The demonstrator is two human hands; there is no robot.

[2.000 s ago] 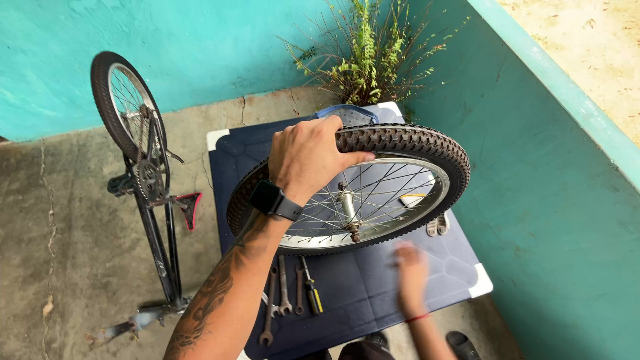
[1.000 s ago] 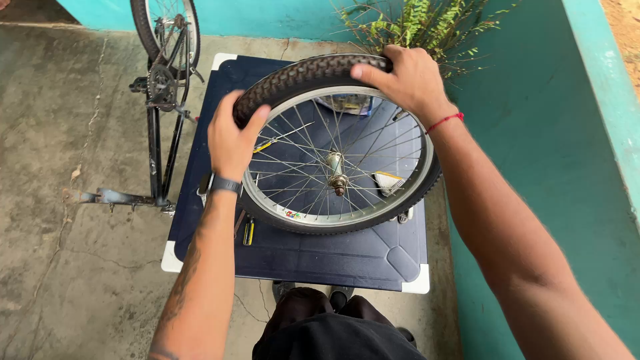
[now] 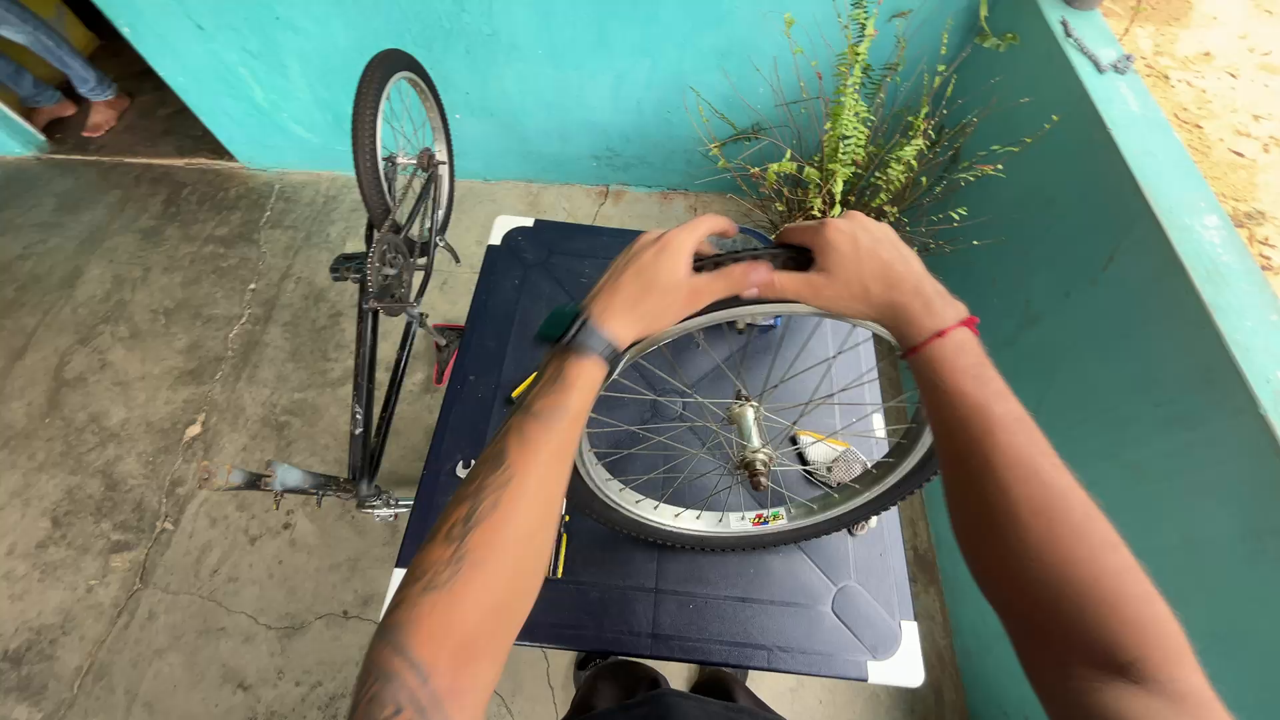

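Observation:
A bicycle wheel with a silver rim and black knobby tire [image 3: 700, 530] stands tilted on a dark blue folding table [image 3: 740, 610], its hub [image 3: 750, 440] facing me. My left hand [image 3: 675, 275] grips the top of the tire, a watch on its wrist. Close beside it, my right hand [image 3: 850, 265] is closed over the same top stretch, a red string bracelet at the wrist. The thumbs nearly meet on the near side of the tire. Through the spokes shows a white and yellow mesh item [image 3: 830, 458]. My forearms hide parts of the wheel and table.
Left of the table, a black bicycle frame [image 3: 365, 400] rests upside down with its other wheel [image 3: 403, 140] up. A yellow-and-black tool handle [image 3: 560, 545] lies near the wheel. A fern [image 3: 850, 130] stands behind the table, by turquoise walls. Another person's bare feet [image 3: 105, 113] show at the doorway.
Two seconds ago only my left hand held the tire; my right was free, low at the right. One second ago both gripped it farther apart; now they are close together at the top.

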